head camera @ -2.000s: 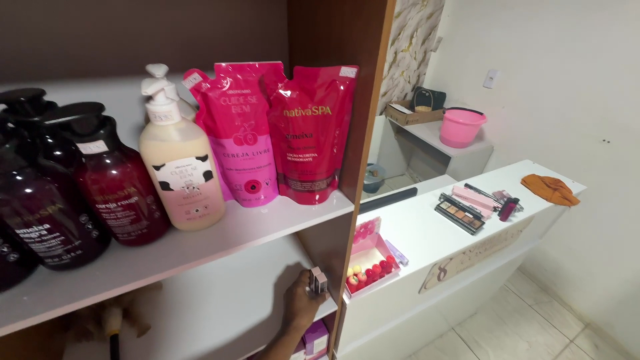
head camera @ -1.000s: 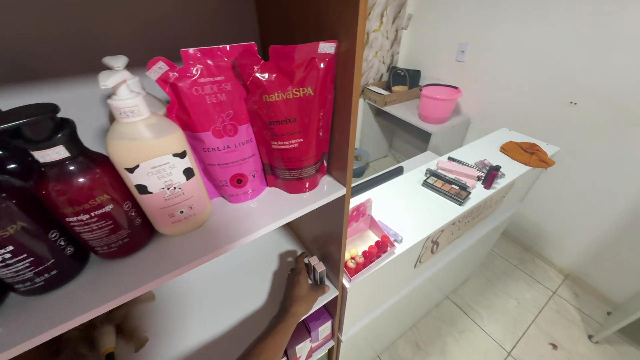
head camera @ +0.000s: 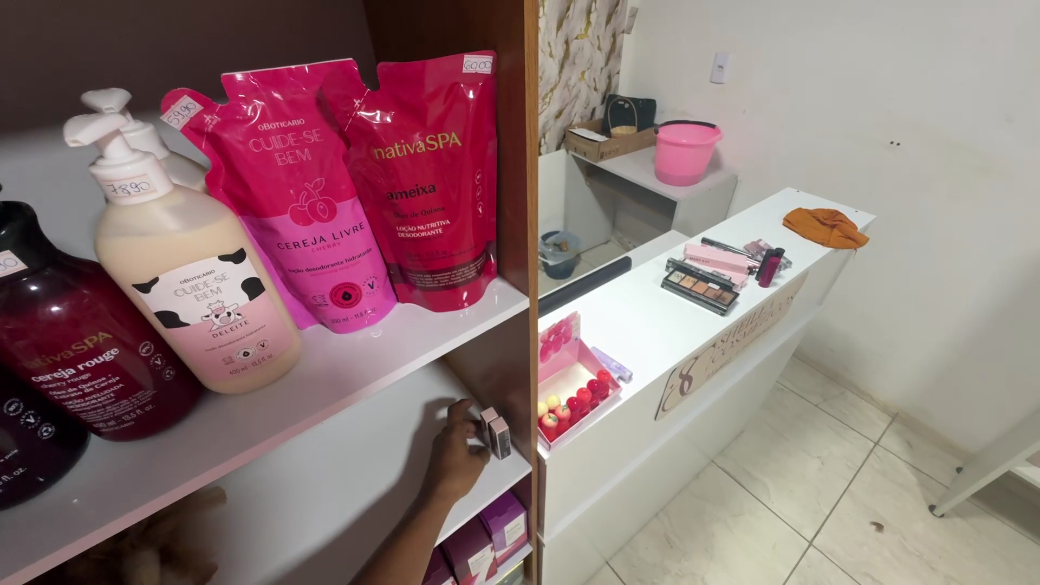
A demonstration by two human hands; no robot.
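My left hand (head camera: 459,451) reaches in from the bottom onto the lower white shelf, near its right end. Two small boxes (head camera: 495,433), pale with a dark printed face, stand upright side by side just right of my fingertips. The fingers are bent and slightly apart, at the left side of the boxes; whether they touch them is hard to tell. The boxes' right faces are uncovered. My right hand is out of view. On the shelf above stand a cream pump bottle (head camera: 199,284), a dark red bottle (head camera: 97,357) and two pink and red refill pouches (head camera: 305,195).
A wooden side panel (head camera: 530,244) bounds the shelves. Purple boxes (head camera: 504,524) sit below. A blurred brown thing (head camera: 162,540) shows at lower left. The white counter (head camera: 780,219) holds a lip gloss box (head camera: 573,357), a makeup palette (head camera: 699,291) and an orange cloth (head camera: 825,228).
My left hand stays beside the two small boxes at the shelf's right end, with its fingers now a little apart from each other. The view has shifted slightly.
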